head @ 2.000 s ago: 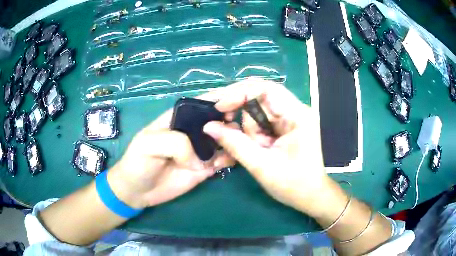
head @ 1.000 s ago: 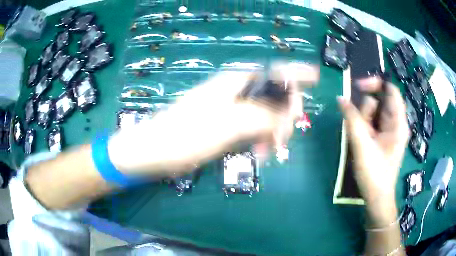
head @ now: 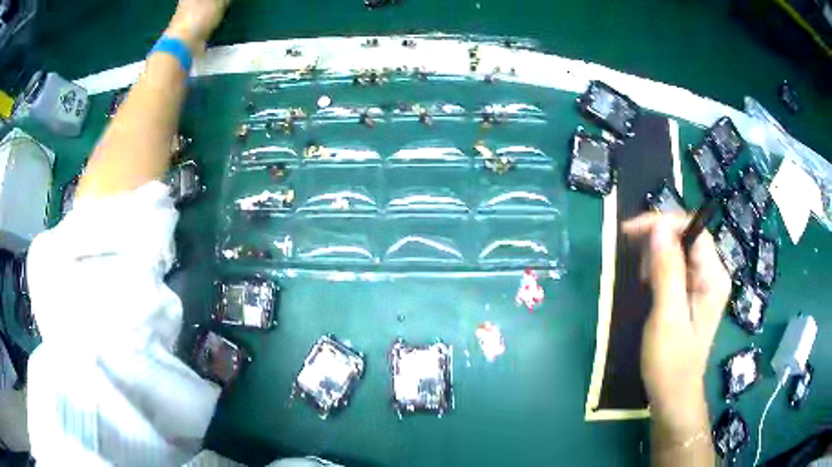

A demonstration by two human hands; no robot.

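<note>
My left hand (head: 201,14) reaches far out to the upper left, small and cut off by the top edge; whether it holds anything is hidden. My right hand (head: 677,296) is over the black strip at the right, closed around slim dark tweezers (head: 699,224). Two open housings (head: 328,374) with silvery insides lie near the front middle; another housing (head: 421,378) is the right one of these. Two more lie left of them, below the clear blister tray (head: 429,228), which holds tiny gold and white parts.
The black strip sheet (head: 629,274) has pale edges. Red-pink scraps (head: 529,290) lie below the tray. Many housings (head: 743,214) cluster at the right, by a white box with cable (head: 795,345). A white bottle-like container (head: 53,102) stands upper left. My left sleeve covers the left side.
My left hand has moved from the middle to the far upper left, uncovering the tray and housings. My right hand stays over the strip. The view has shifted toward the table's far edge.
</note>
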